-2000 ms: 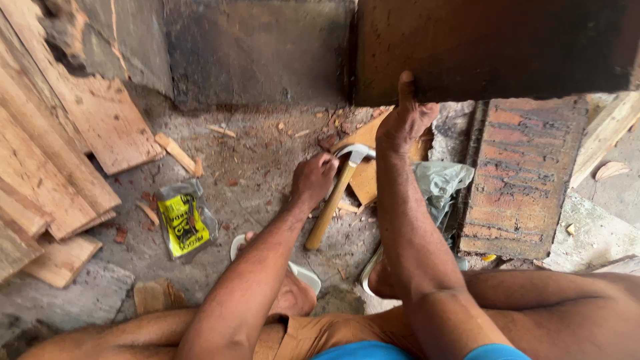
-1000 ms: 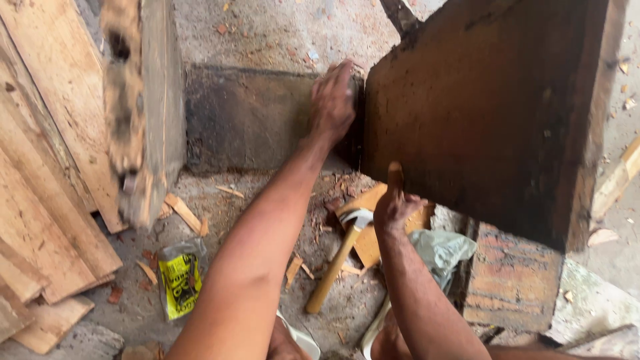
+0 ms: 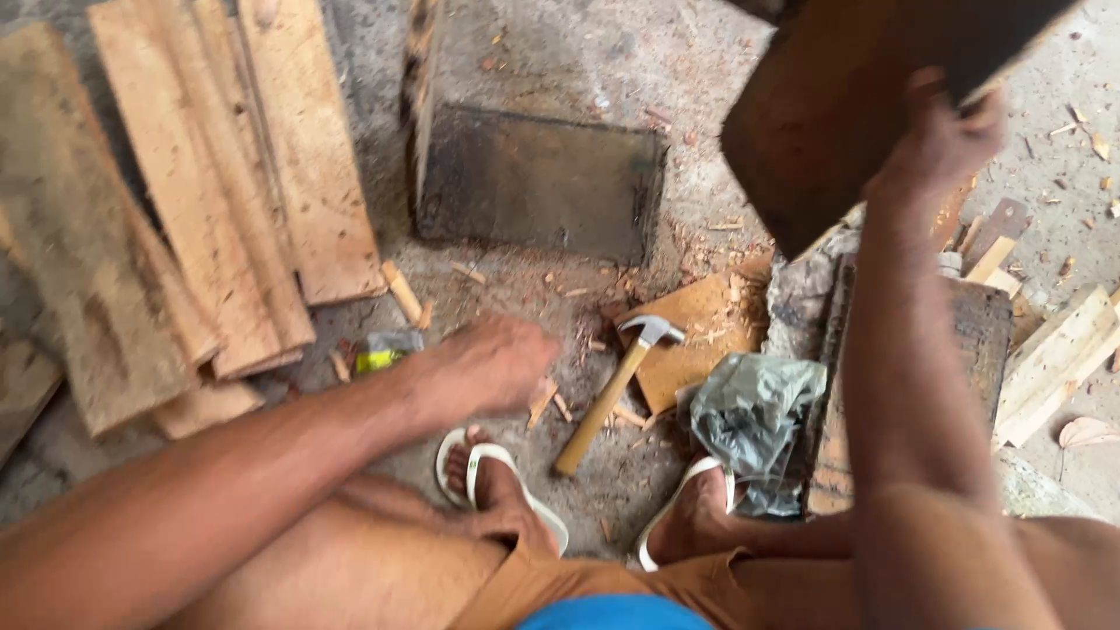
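My right hand (image 3: 949, 131) grips the edge of a dark wooden board (image 3: 840, 114), lifted at the upper right and tilted. My left hand (image 3: 499, 363) is blurred over the floor, left of the hammer; whether its fingers are closed I cannot tell. A claw hammer (image 3: 604, 394) with a wooden handle lies in the middle, its head resting on a piece of orange-brown board (image 3: 700, 324). Beyond my left hand, another dark wooden board (image 3: 542, 184) lies against an upright worn board (image 3: 422, 96).
Rough planks (image 3: 306, 157) lie spread at the left. Near them is a yellow packet (image 3: 385, 350). A crumpled plastic bag (image 3: 752, 411) rests by my right foot, beside a worn block (image 3: 980, 341). Light wood offcuts (image 3: 1059, 359) lie at the right, and chips litter the concrete floor.
The dark board in my right hand has moved away from the other dark board, up and to the right. My left hand has left the corner between them and come back nearer my feet.
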